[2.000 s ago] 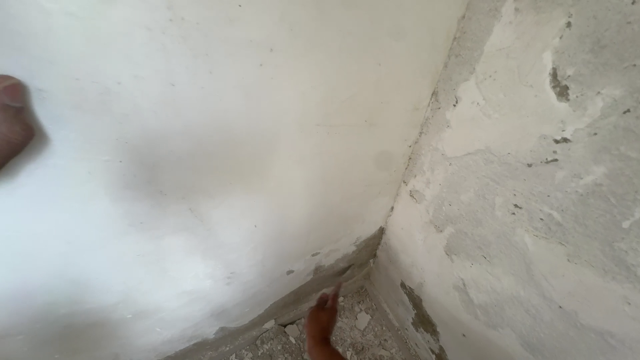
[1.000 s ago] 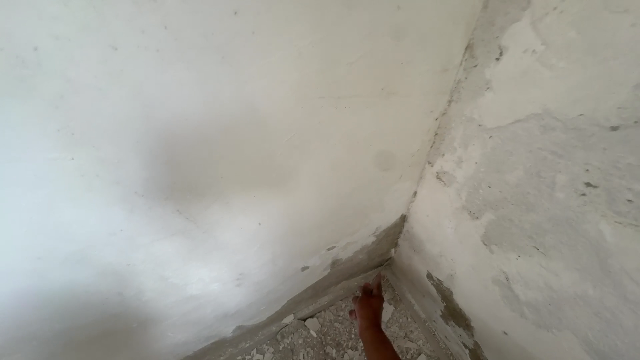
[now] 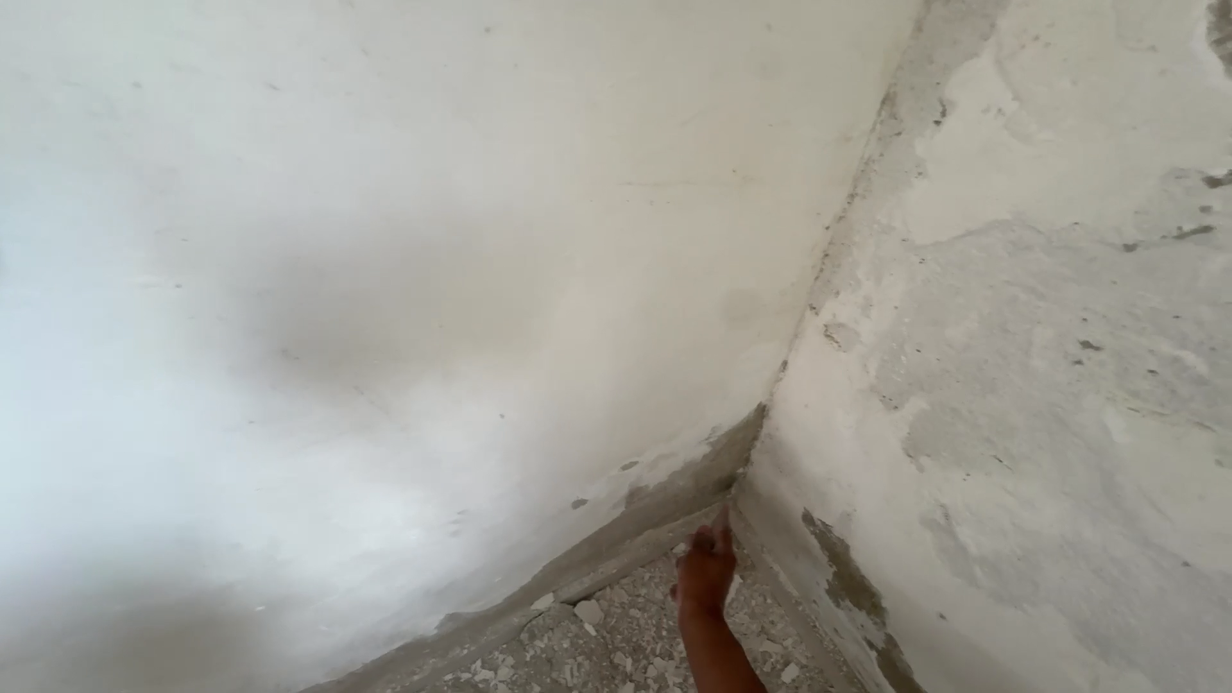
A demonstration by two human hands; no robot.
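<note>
One bare hand reaches down at the bottom, right of centre, its forearm coming in from the lower edge. I take it for my right hand (image 3: 707,566). A finger points at the foot of the corner where two plastered walls meet, above the rubble-strewn floor (image 3: 635,630). No tool shows in this hand, and its exact grip is too small and dark to make out. The left wall (image 3: 462,289) is smooth and whitish, with a bare grey strip at its foot. Patchy, flaking plaster covers the right wall (image 3: 1039,366). My left hand is out of view.
A raised mortar ledge (image 3: 616,568) runs along the foot of the left wall. Loose plaster chips (image 3: 589,611) lie across the floor. A brown bare patch (image 3: 847,573) marks the lower right wall.
A hand at the left edge two seconds ago is out of view now. The hand at the bottom has moved closer to the corner's foot since then.
</note>
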